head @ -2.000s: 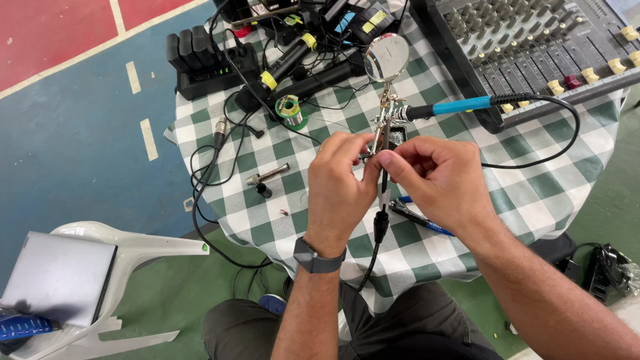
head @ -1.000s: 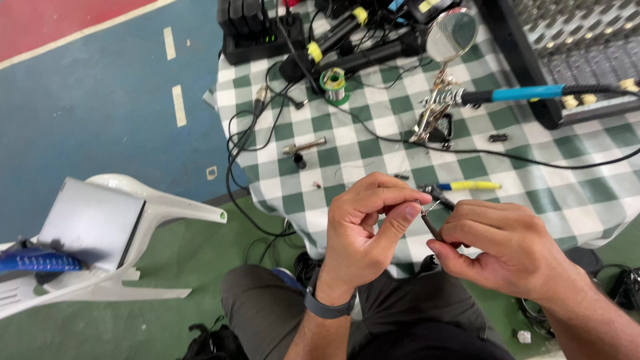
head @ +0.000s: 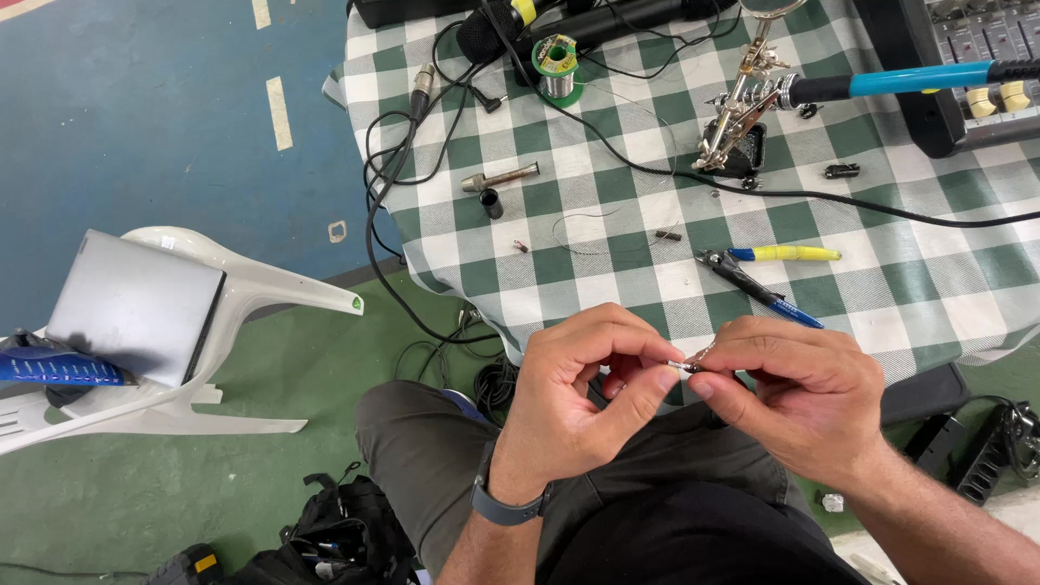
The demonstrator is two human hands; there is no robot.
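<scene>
My left hand and my right hand meet over the near edge of the table. Between both sets of fingertips is a stripped cable end with bare, silvery wire; the left pinches its tip, the right its darker part. Just beyond my right hand lie black-handled cutting pliers and a yellow and blue tool. A helping-hands stand carries a soldering iron with a blue handle. A green spool of solder, a metal connector part and a black sleeve are farther left.
An audio mixer occupies the far right. Microphones and tangled black cables lie at the back on the checkered tablecloth. To the left, a white plastic chair holds a laptop. A black bag sits on the floor.
Both hands have moved from beside the helping-hands stand to the near table edge, bringing the cable end with them. The pliers and yellow tool now show plainly. The view has shifted.
</scene>
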